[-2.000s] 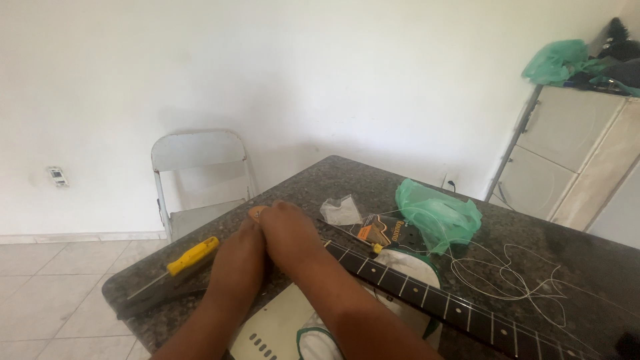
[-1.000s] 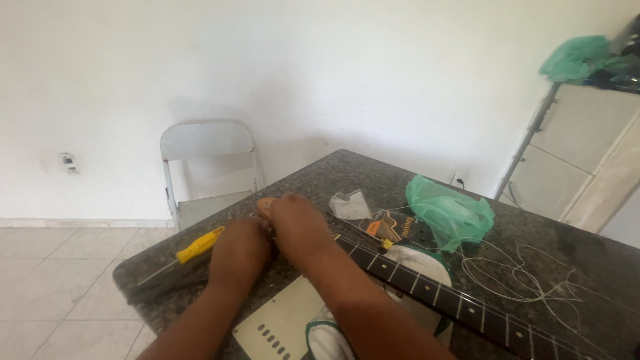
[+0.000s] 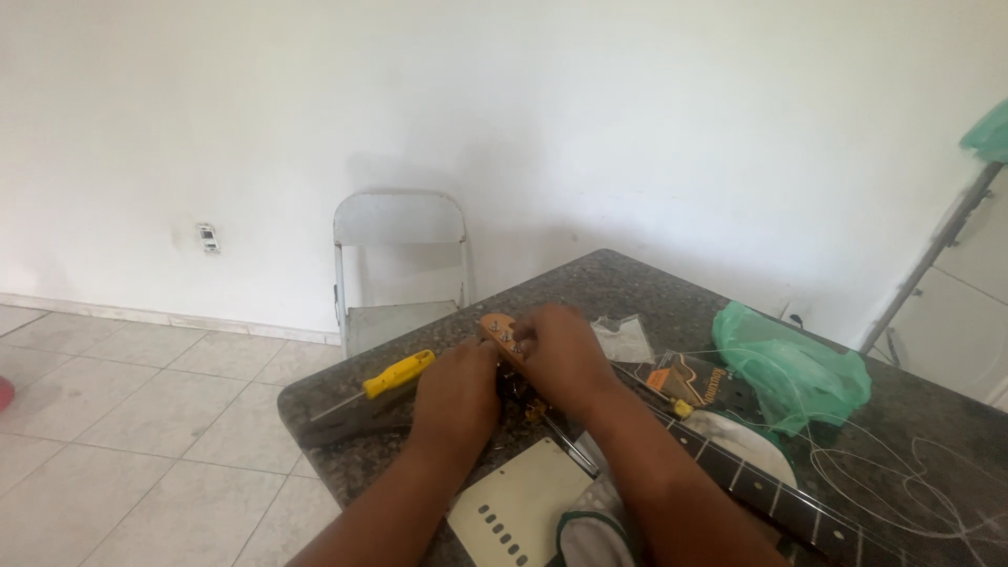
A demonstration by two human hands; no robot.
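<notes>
An electric guitar's wooden headstock (image 3: pixel 498 324) with metal tuning posts lies over the granite table. My right hand (image 3: pixel 563 358) bends over it, fingertips at the posts; whether they pinch a string cannot be told. Against the headstock's left side is my left hand (image 3: pixel 459 390), fingers curled, their grip hidden. The dark fretboard (image 3: pixel 756 484) runs down to the lower right, over a white cloth with green edging (image 3: pixel 740 441). A cream plastic guitar back plate (image 3: pixel 516 504) with oval slots lies below my hands. Left of them rests a yellow-handled screwdriver (image 3: pixel 399 373).
Loose coiled guitar strings (image 3: pixel 874 465) spread at the right by a green plastic bag (image 3: pixel 791 366). A string packet (image 3: pixel 681 382) and a small clear bag (image 3: pixel 622 339) lie behind the neck. A folding metal chair (image 3: pixel 400 220) stands beyond the granite table's edge (image 3: pixel 287 409).
The headstock's posts, covered by my hands before, now show between them. My right hand has its fingers raised at the posts. The view has shifted somewhat.
</notes>
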